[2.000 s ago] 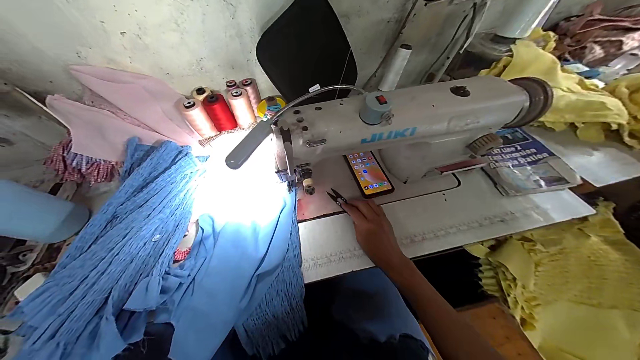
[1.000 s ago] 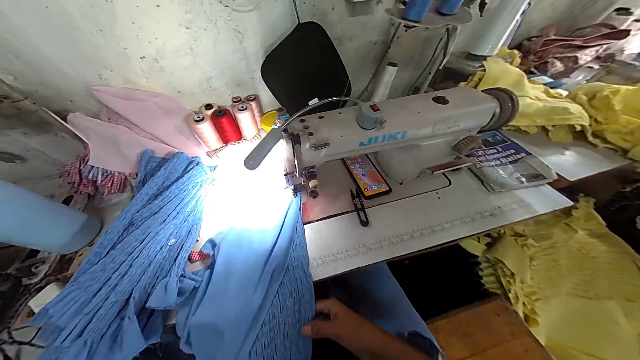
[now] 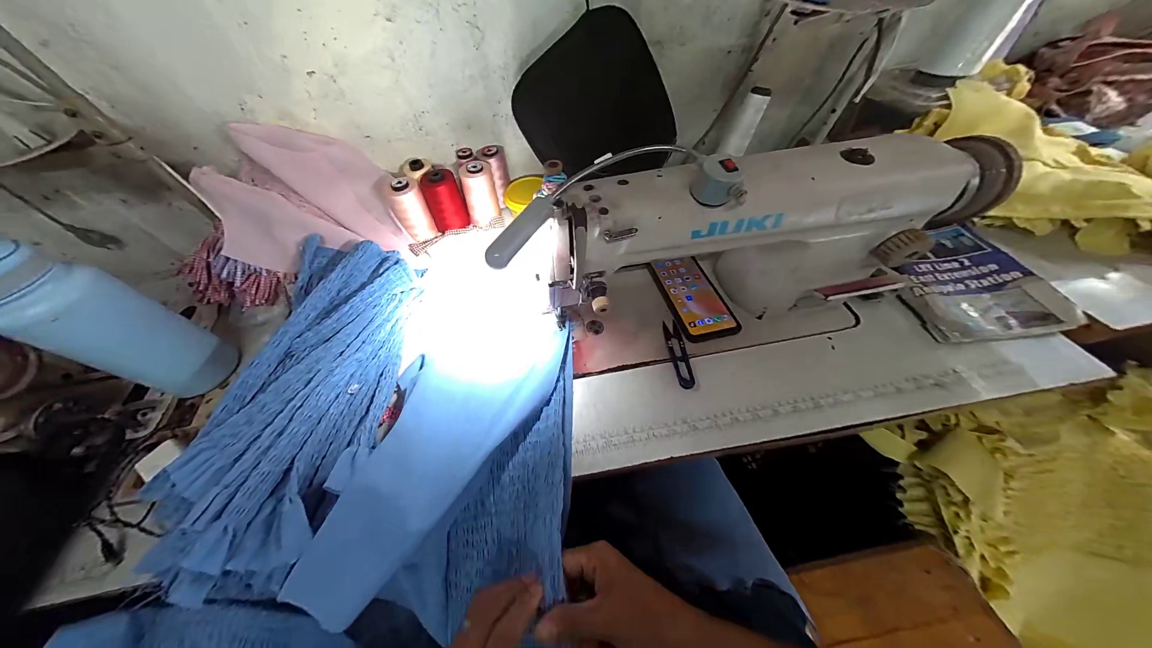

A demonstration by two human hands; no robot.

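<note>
Near the bottom edge my left hand (image 3: 504, 612) and my right hand (image 3: 621, 598) pinch the edge of a blue shirred fabric piece (image 3: 513, 504), which hangs over the table's front edge. Its upper end runs up to the needle area of a Juki sewing machine (image 3: 774, 202), where a bright lamp (image 3: 522, 232) washes out the detail. Thread snips (image 3: 678, 355) lie on the machine bed beside a lit smartphone (image 3: 693, 297). More blue gathered fabric (image 3: 297, 405) is heaped to the left.
Pink and red thread cones (image 3: 444, 200) stand behind the lamp, with pink fabric (image 3: 306, 193) beside them. A blue bottle (image 3: 108, 315) is at far left. A printed booklet (image 3: 990, 283) lies right of the machine. Yellow fabric (image 3: 1062, 513) hangs at right, beside a wooden surface (image 3: 900, 598).
My right hand has left the thread snips, which now lie on the bed, and moved down to the blue fabric's edge. My left hand has come into view there.
</note>
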